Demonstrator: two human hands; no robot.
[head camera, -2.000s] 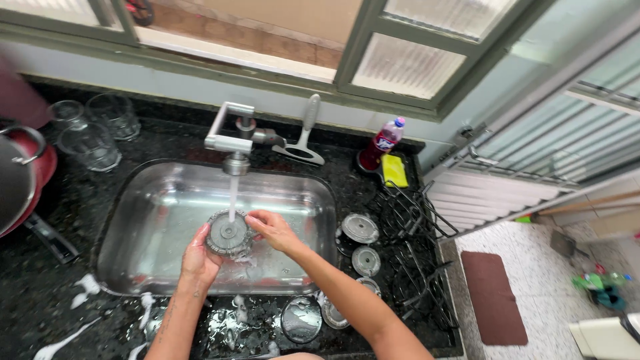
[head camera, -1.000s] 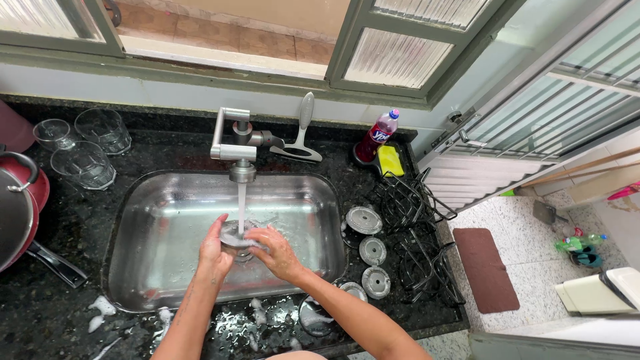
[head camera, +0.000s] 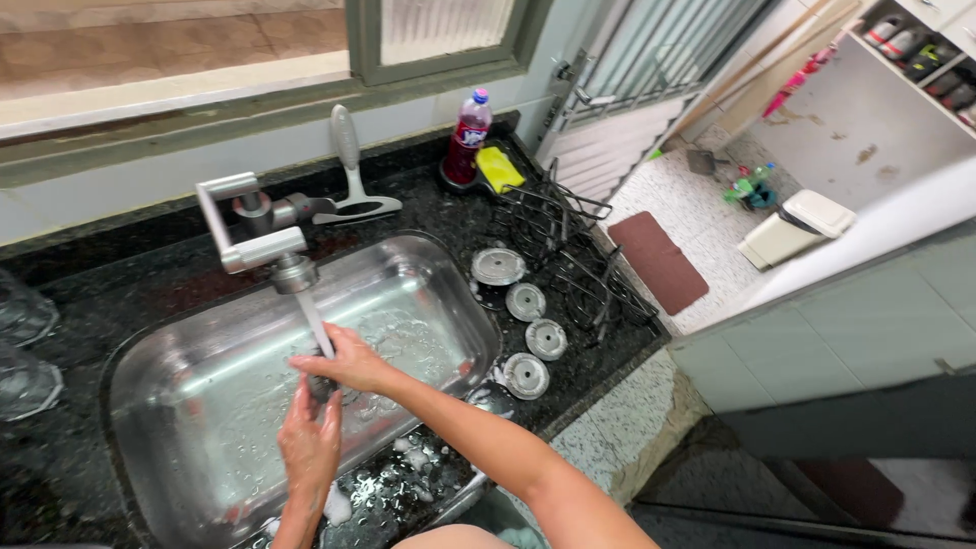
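Water runs from the metal faucet (head camera: 293, 271) onto a round burner part (head camera: 322, 381), which I hold on edge over the stainless steel sink (head camera: 415, 347). My left hand (head camera: 311, 435) grips it from below, and my right hand (head camera: 347, 362) has its fingers at the upper side. Much of the part is hidden by my fingers. Right of the sink, several round metal burner parts lie in a row on the dark stone counter, among them a larger one (head camera: 499, 267) and a foamy one (head camera: 526, 376). Black wire pan supports (head camera: 568, 252) are piled beside them.
Behind the sink lies a grey-handled squeegee-like tool (head camera: 351, 164). A bottle of red dish soap (head camera: 467, 141) and a yellow sponge (head camera: 499, 169) stand in the back corner. Drinking glasses (head camera: 27, 381) are at the left. Suds (head camera: 338, 505) and water cover the counter's front edge.
My hands have turned the burner part from flatter to more upright under the running water. The view has swung to the right.
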